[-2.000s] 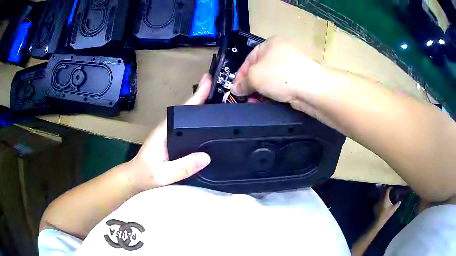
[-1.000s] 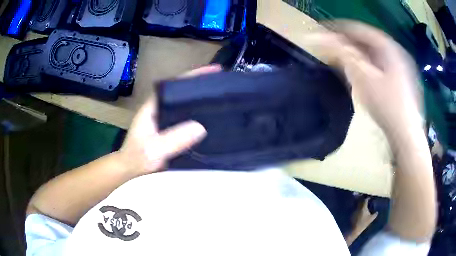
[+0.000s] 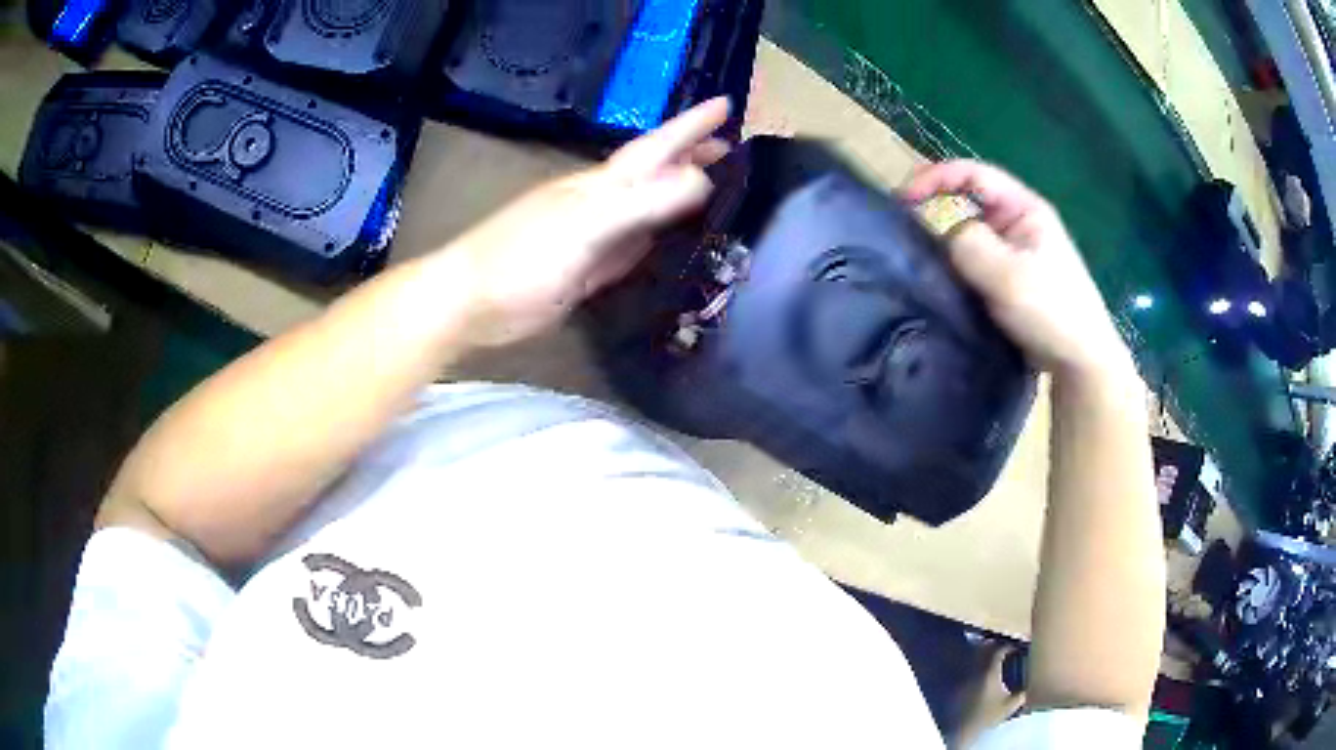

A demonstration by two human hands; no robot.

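A dark, blurred black housing [image 3: 879, 330] sits tilted in front of me over the bench. Rounded raised shapes show on its face, and small pale parts and thin wires [image 3: 714, 301] show at its left side. My left hand [image 3: 594, 227] is at the unit's upper left, fingers apart and pointing away; its thumb is hidden, and I see nothing held in it. My right hand [image 3: 1011, 264] is at the upper right edge, fingers curled, thumb side against the housing. Whether the unit rests on the bench is unclear.
Black covers with oval and ring outlines [image 3: 279, 154] lie overlapping at the upper left, some with bright blue battery packs [image 3: 652, 62]. The tan bench [image 3: 938, 550] curves around, with a green surface [image 3: 821, 44] beyond. Dark round parts and another person's hand are at the lower right.
The housing has turned, its outlined side no longer upright toward me. My left hand has moved from its near left side to the upper left. My right hand has moved from the wires to the right edge.
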